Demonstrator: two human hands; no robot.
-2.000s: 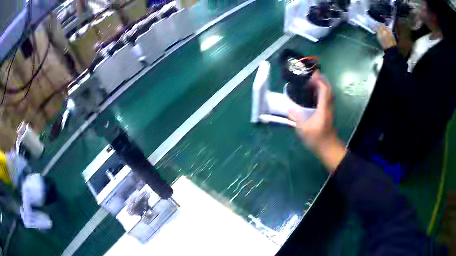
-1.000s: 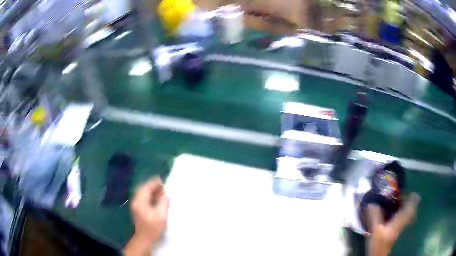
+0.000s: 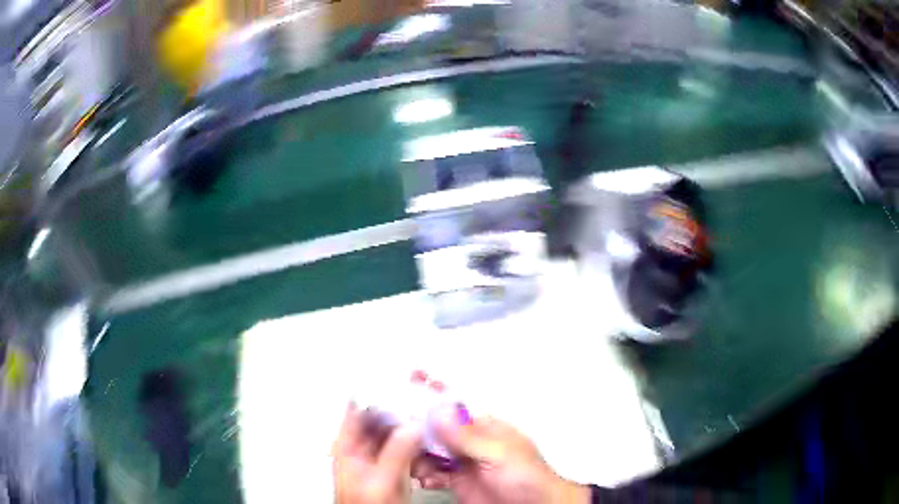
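Observation:
My left hand (image 3: pixel 373 455) and my right hand (image 3: pixel 503 461) are together over the white mat (image 3: pixel 296 394), near its front. Between their fingers they hold a small white piece with purple-red print (image 3: pixel 439 425), possibly a marker or glue tube. It is blurred and partly hidden by the fingers. The white-bracketed camera with a black head (image 3: pixel 656 261) and orange-red wires stands at the mat's back right corner, touched by neither hand.
The screw feeder (image 3: pixel 478 197) stands at the mat's back edge. The dark electric screwdriver (image 3: pixel 577 138) is behind it to the right. A black phone-like slab (image 3: pixel 166 423) lies left of the mat. Another camera unit (image 3: pixel 192 153) is at the far left.
My right hand has let go of the camera and moved left over the mat. My hands have come together around the white piece. The view has swung towards the right since one second ago.

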